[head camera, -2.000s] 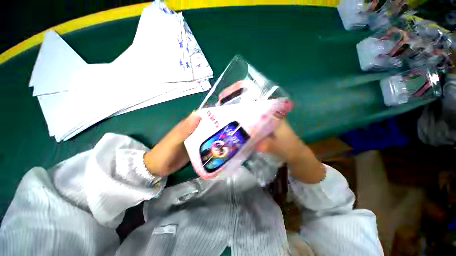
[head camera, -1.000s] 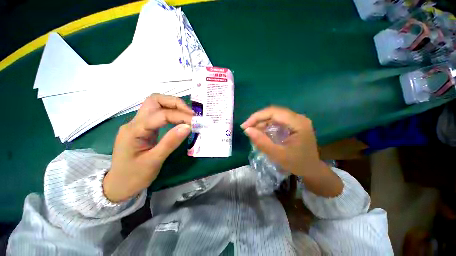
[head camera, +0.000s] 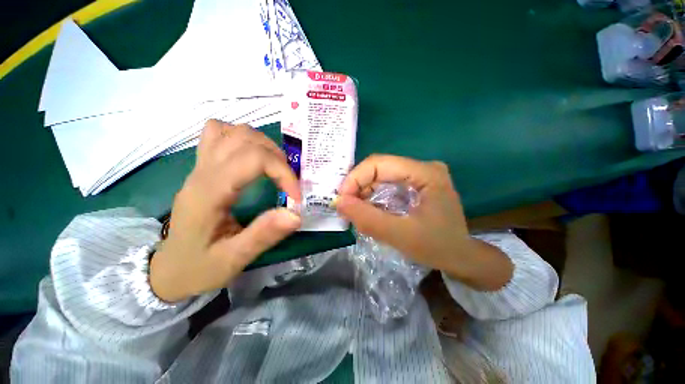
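Note:
A box in a printed pink-white sleeve (head camera: 327, 127) lies upright in view on the green bench, red header at the far end. My left hand (head camera: 236, 202) has thumb and index finger at the left end of a small pale label (head camera: 321, 203), over the sleeve's near end. My right hand (head camera: 409, 214) has its fingertips at the label's right end, and crumpled clear plastic (head camera: 388, 281) is held in its palm and hangs down. Whether the label touches the sleeve is unclear.
A fanned stack of white sleeve blanks (head camera: 150, 109) lies at the left, beside the wrapped box. Clear display boxes with pink-strapped watches (head camera: 627, 52) stand at the far right. A yellow strip (head camera: 56, 31) edges the bench at upper left.
The wrapped box left my hands and lies on the bench. Since one second ago, my right fingertips have moved left to the label. The plastic hangs lower from my right hand.

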